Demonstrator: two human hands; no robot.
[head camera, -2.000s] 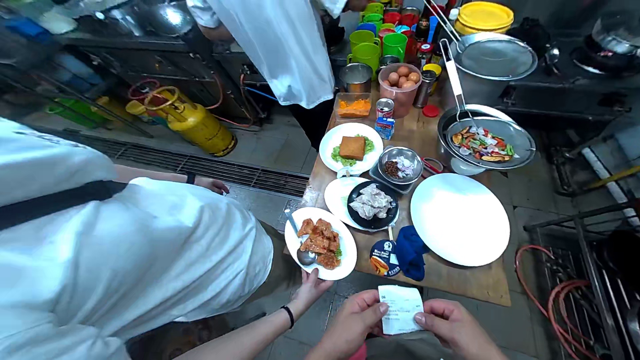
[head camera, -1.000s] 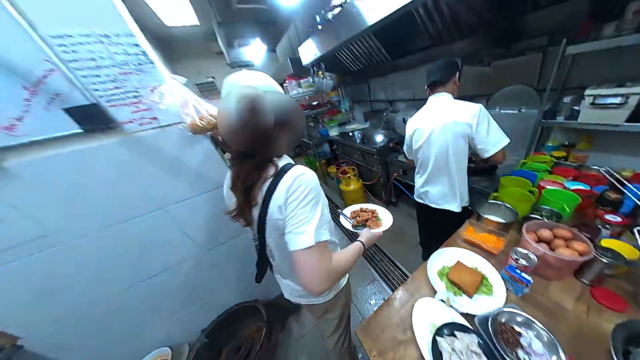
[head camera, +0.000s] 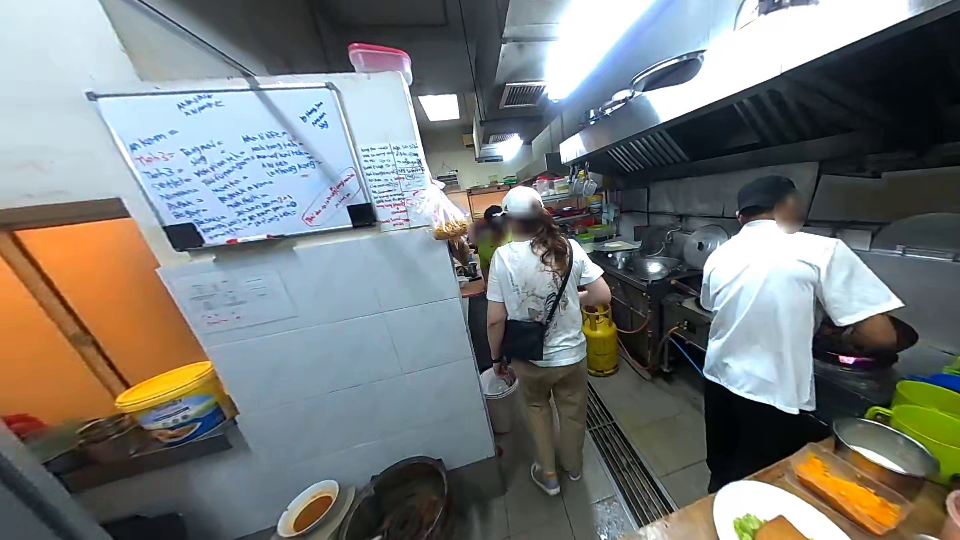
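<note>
Neither of my hands is in view, so what they hold is hidden. At the bottom right, a white oval plate (head camera: 757, 491) bears green lettuce (head camera: 748, 526) and a browned, fried block of food (head camera: 784, 529). Beside it on the wooden table (head camera: 679, 517) stand a clear plastic tub of orange shreds (head camera: 847, 484) and a metal pot (head camera: 885, 450). Lime-green plastic containers (head camera: 911, 420) sit behind the pot.
One person (head camera: 544, 300) in a white cap walks in the aisle beside a floor drain grate (head camera: 626, 457). Another person (head camera: 787, 315) stands at a wok (head camera: 892, 337) over flame. A yellow gas cylinder (head camera: 601, 341), a large dark pot (head camera: 401, 499) and a bowl of brown sauce (head camera: 311, 510) stand lower down.
The view has swung up and left. My hands, seen two seconds ago holding a paper slip, are out of view. The person who carried the plate of food has moved farther down the aisle.
</note>
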